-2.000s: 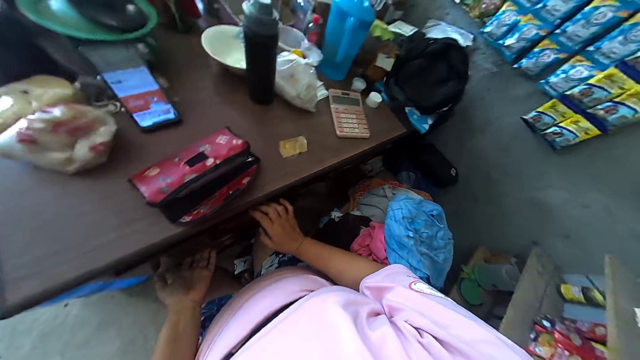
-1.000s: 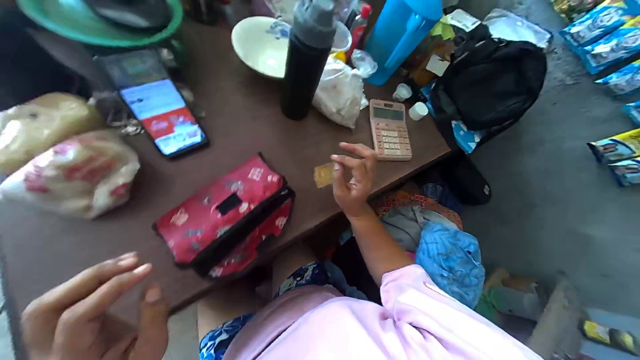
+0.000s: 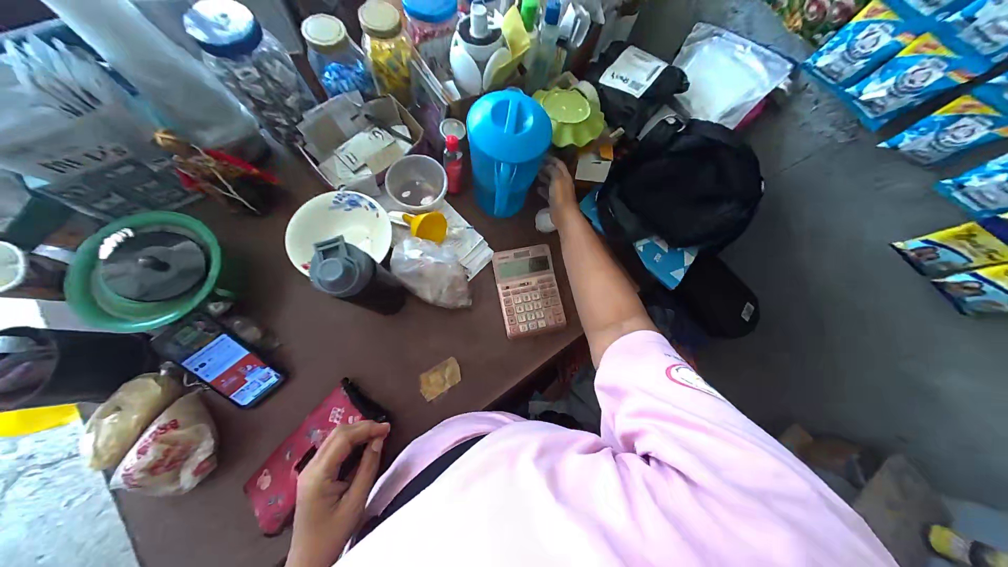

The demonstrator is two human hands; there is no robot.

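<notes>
My left hand (image 3: 340, 465) rests on the red patterned pouch (image 3: 303, 453) near the table's front edge, with thumb and forefinger close together at its dark edge; whether it grips the pouch is unclear. My right arm reaches over the table. My right hand (image 3: 557, 189) is beside the blue plastic pitcher (image 3: 508, 150), its fingers partly hidden behind it. Near that wrist is a small white cap (image 3: 544, 220). A pink calculator (image 3: 529, 291) lies left of my right forearm. A small tan scrap (image 3: 440, 379) lies between pouch and calculator.
A dark bottle (image 3: 358, 276) stands by a floral bowl (image 3: 339, 228) and a plastic bag (image 3: 431, 272). At left are a phone (image 3: 231, 368), a green basin (image 3: 144, 270) and wrapped bundles (image 3: 167, 445). Lidded jars (image 3: 252, 75) line the back. A black backpack (image 3: 687, 185) sits right of the pitcher.
My right hand has moved from beside the tan scrap to the pitcher. My left hand, raised at the left of the pouch a second ago, is now on the pouch. The view has shifted toward the table's back.
</notes>
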